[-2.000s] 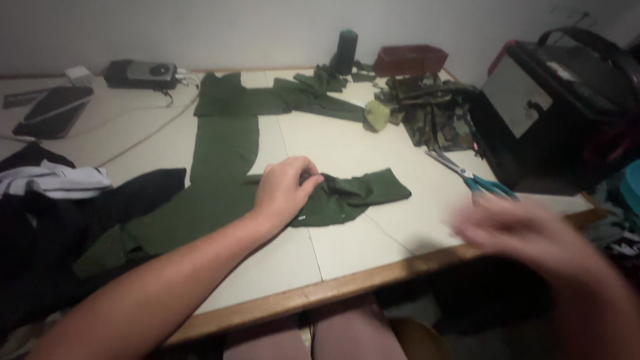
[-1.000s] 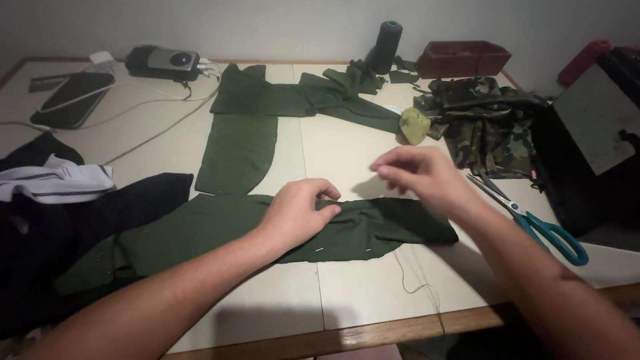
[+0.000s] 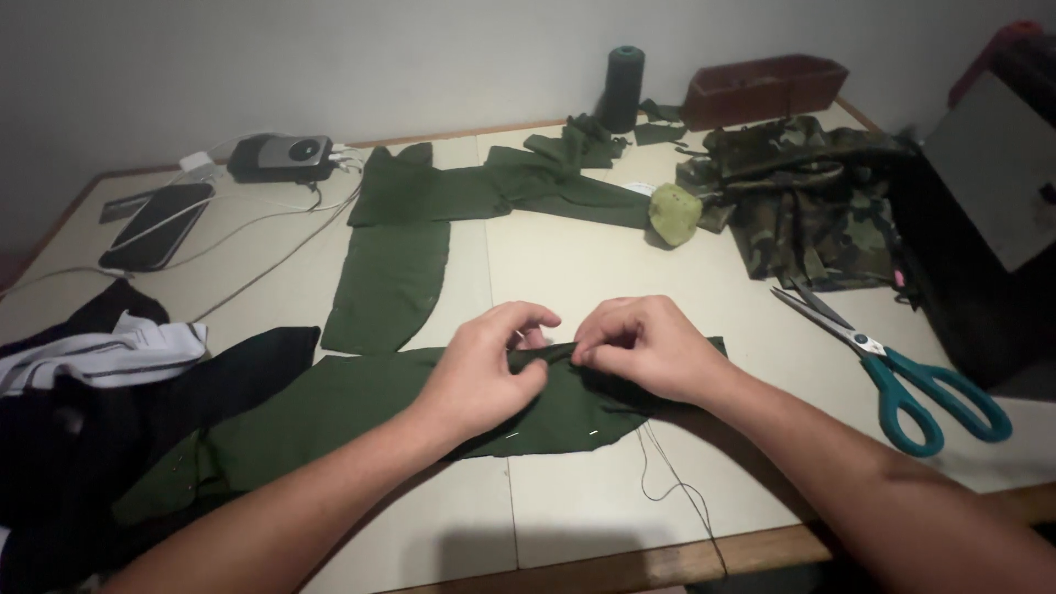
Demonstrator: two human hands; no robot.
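A long piece of dark green fabric [image 3: 371,392] lies across the front of the table, with short white pins or stitches near its lower edge. My left hand [image 3: 495,363] rests on its upper edge, fingers curled and a little apart; whether it pinches the cloth is unclear. Just to the right, my right hand [image 3: 639,346] pinches that edge between thumb and fingers. Dark thread [image 3: 701,507] trails from under the cloth over the table's front edge. More green fabric pieces [image 3: 384,280] lie behind, beside a yellow-green pincushion [image 3: 675,214].
Teal-handled scissors [image 3: 887,363] lie partly spread at right, below camouflage fabric [image 3: 813,198]. A thread cone [image 3: 624,87] and a reddish-brown box [image 3: 767,89] stand at the back. At left are a phone [image 3: 158,227], a power bank [image 3: 280,158], cables, and black and white clothing [image 3: 124,355].
My right hand has come in from the right, over the scissors, to the fabric's upper edge beside my left hand, and now pinches the cloth. My left hand has stayed at the cloth.
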